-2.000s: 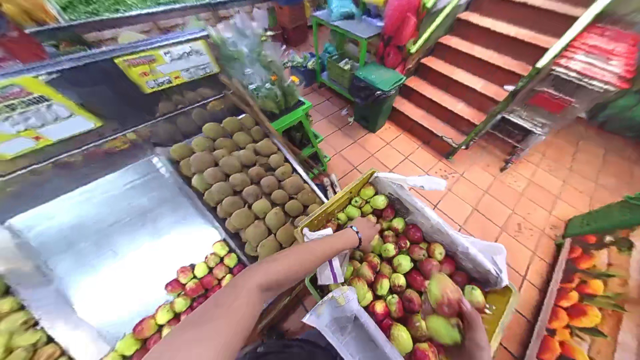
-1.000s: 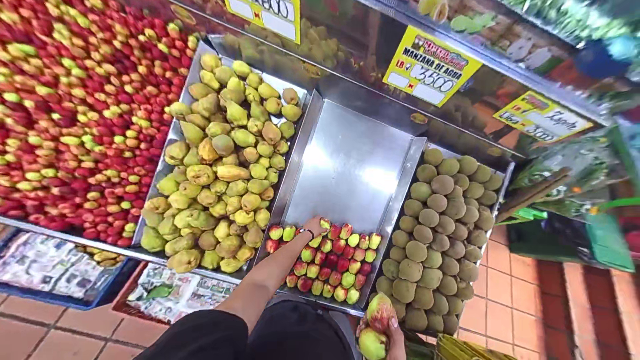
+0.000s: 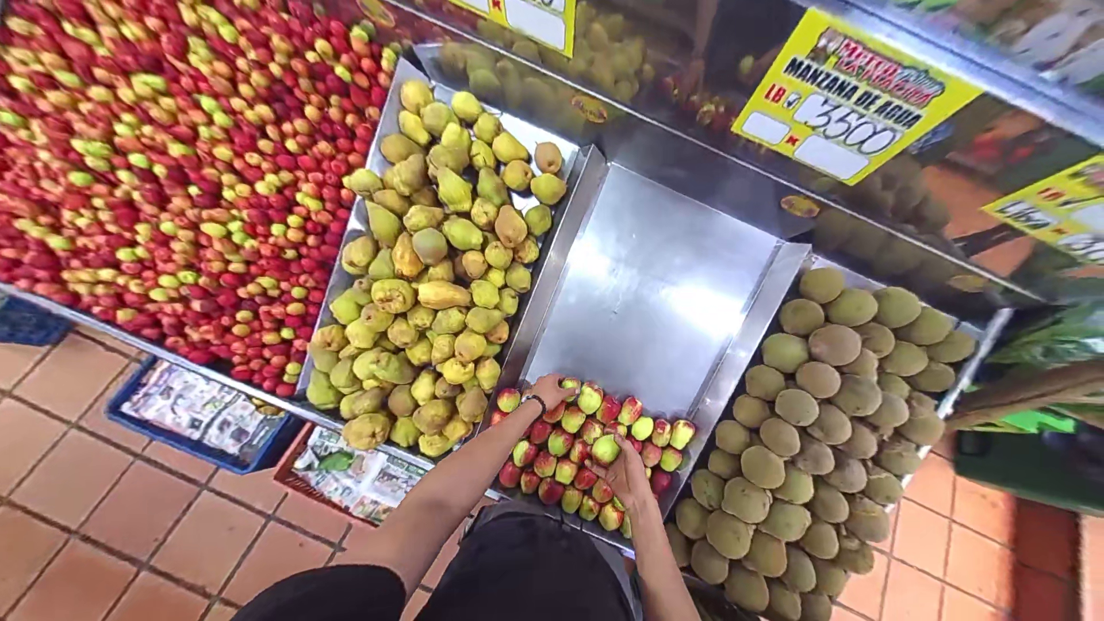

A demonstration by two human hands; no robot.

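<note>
Red-and-green water apples point(image 3: 569, 442) lie in rows across the near end of a metal display tray point(image 3: 642, 285). My left hand point(image 3: 550, 390), with a dark bracelet at its wrist, comes in from the lower left and has its fingertips on a green-and-red water apple point(image 3: 570, 385) at the left end of the top row. Lower and to the right, my right hand point(image 3: 628, 473) is over the rows, its fingers around a greenish water apple point(image 3: 605, 449). Its palm is partly hidden, so I cannot tell whether it holds another.
Yellow-green pears point(image 3: 448, 285) fill the tray on the left, beside a large heap of small red and yellow fruits point(image 3: 181, 181). Round brown fruits point(image 3: 802, 448) are stacked on the right. Price signs point(image 3: 849, 95) hang above. Newspaper-lined crates point(image 3: 203, 414) stand on the tiled floor, lower left.
The view has swung from the fruit crate to the display. My right hand has moved from beside the tray's near right corner to over the rows, with fruit in it.
</note>
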